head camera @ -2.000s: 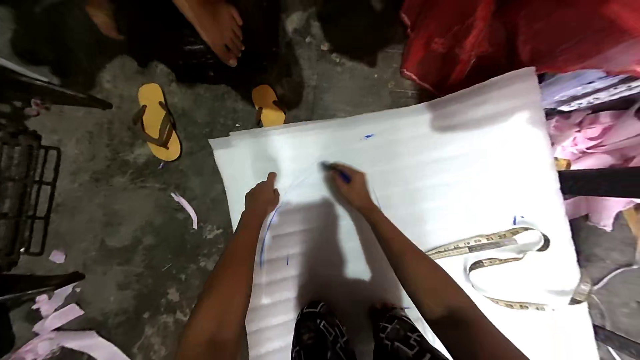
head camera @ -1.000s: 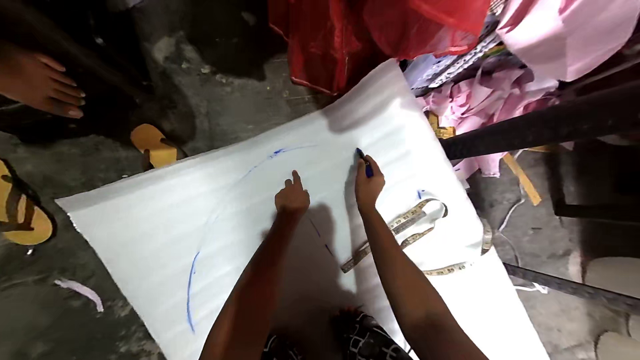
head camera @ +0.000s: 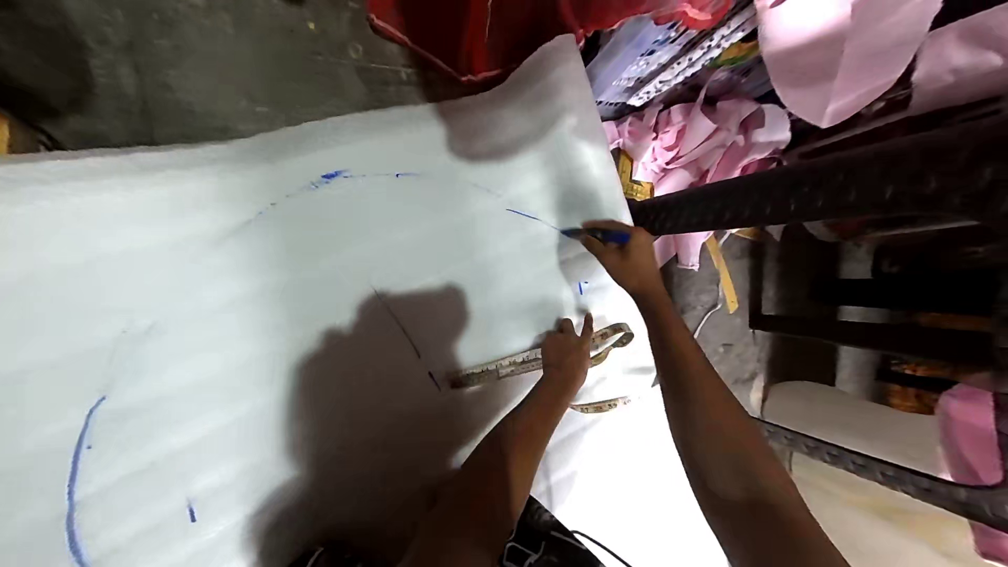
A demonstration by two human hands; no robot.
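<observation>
A large white foam-like sheet (head camera: pixel 260 283) lies on the floor in front of me, with blue curved lines and short blue marks on it. My right hand (head camera: pixel 628 260) holds a blue pen (head camera: pixel 608 235), its tip on the sheet at the end of a thin blue line near the right edge. Below and to the left, my left hand (head camera: pixel 568 350) rests on the sheet with fingers spread, over part of a yellowish tape measure (head camera: pixel 504 367). The tape is looped, and another stretch of it shows lower down, partly hidden by my arm.
Red fabric (head camera: pixel 472 35) lies beyond the sheet's far edge. Crumpled pink material (head camera: pixel 709 146) and patterned white fabric (head camera: pixel 669 55) are at the upper right. A dark metal bar (head camera: pixel 827 177) reaches in from the right, beside my right hand. Grey floor (head camera: pixel 197 71) shows beyond the sheet.
My right hand has moved right across the sheet with the pen, and a line now trails from its tip. My left hand has come down onto the tape measure. The view has shifted right.
</observation>
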